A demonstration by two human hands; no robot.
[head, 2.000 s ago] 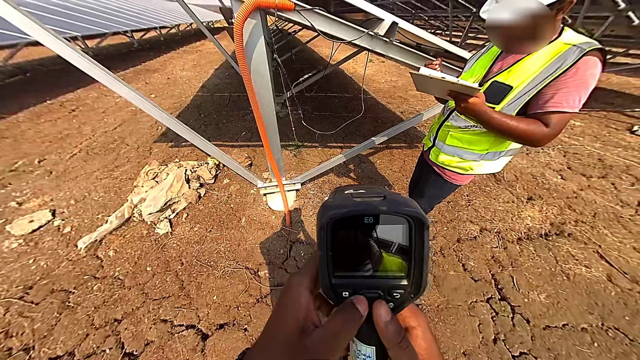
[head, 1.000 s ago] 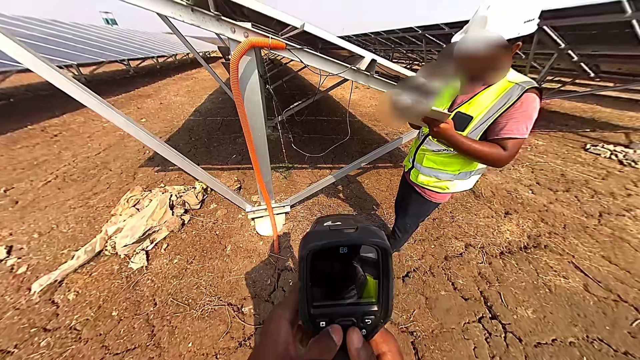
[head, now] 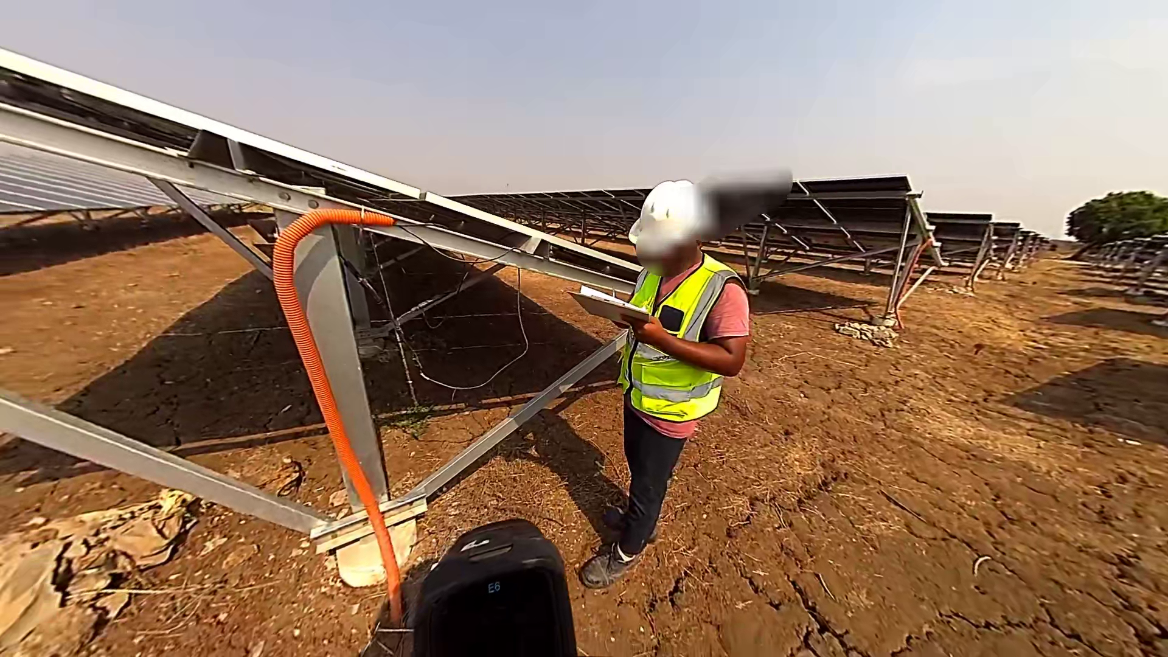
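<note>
A black handheld thermal camera [head: 494, 593] rises from the bottom edge, left of centre, with its dark screen cut off by the frame. Both my hands are below the view, so their hold on it is hidden. Just behind it, an orange corrugated conduit [head: 315, 365] runs down a grey steel post [head: 333, 347] to the concrete footing [head: 365, 558]. To the right of the post stands a person [head: 680, 356] in a white helmet and yellow safety vest, holding a clipboard [head: 610, 307].
A sloping solar panel frame [head: 411, 233] crosses at upper left, its steel braces reaching low to the footing. Loose thin cables [head: 484, 383] hang beneath it. Crumpled cloth or sacking [head: 87, 566] lies at lower left. Cracked, dry soil [head: 867, 511] spreads at right, with more panel rows [head: 821, 228] behind.
The view has tilted up and turned right. My hands, seen holding the thermal camera in the earlier frames, have dropped out of view, and the camera shows only its upper part.
</note>
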